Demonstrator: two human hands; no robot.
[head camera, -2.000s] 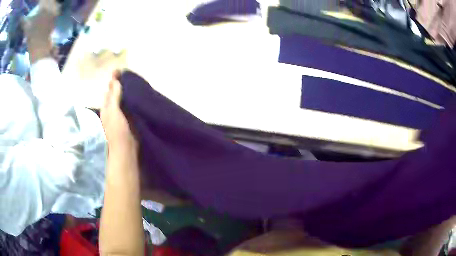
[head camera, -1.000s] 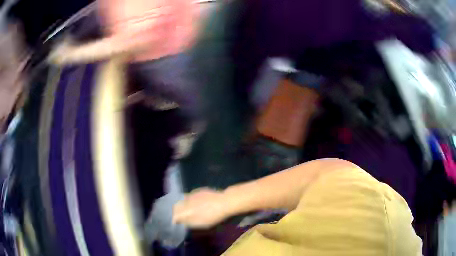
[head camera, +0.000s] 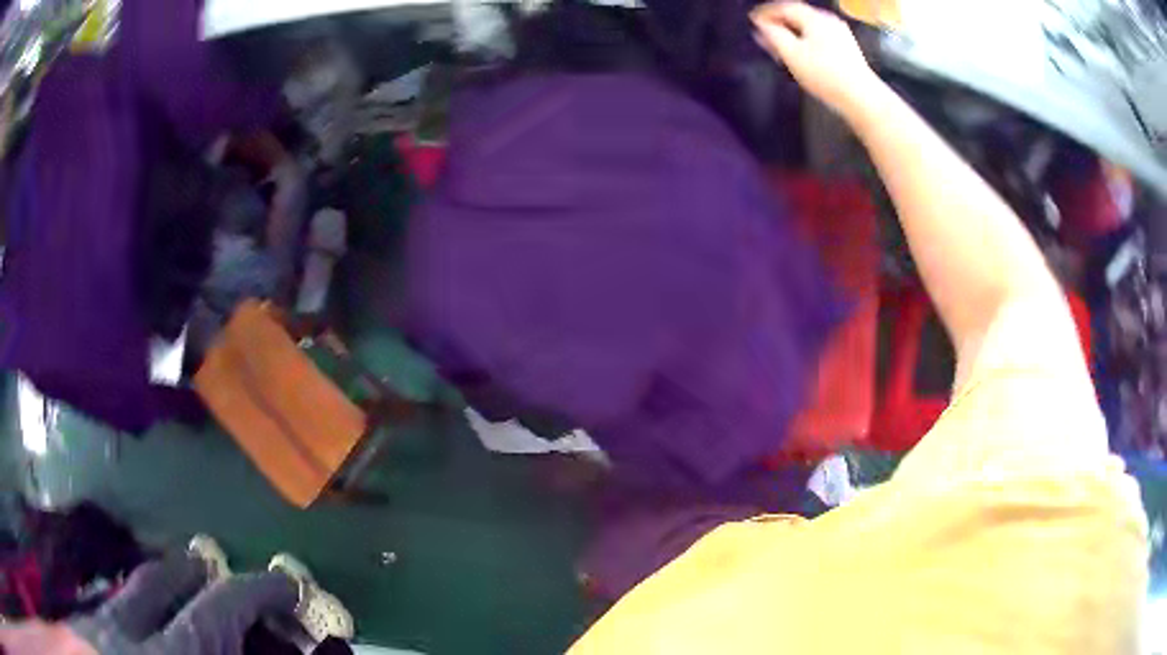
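Observation:
A large heap of purple cloth (head camera: 602, 256) bulges up in the middle of the view, slightly blurred. My right hand (head camera: 804, 45) is at the top edge, right of centre, beyond the heap. Its fingers look bent, and dark cloth lies close to their left. Whether it holds anything cannot be told. My bare right forearm runs down to my yellow sleeve at the lower right. My left hand is out of the picture.
A stool with an orange-brown seat (head camera: 284, 403) stands on the green floor (head camera: 435, 550), left of the heap. Red slatted crates (head camera: 838, 307) are right of it. More purple cloth (head camera: 83, 230) hangs at the far left. A person's legs and light shoes (head camera: 307, 595) are lower left.
The view has swung away from the cutting table to the floor, stool and heaped cloth. The cloth strip held in my left hand two seconds ago is no longer seen in that hand.

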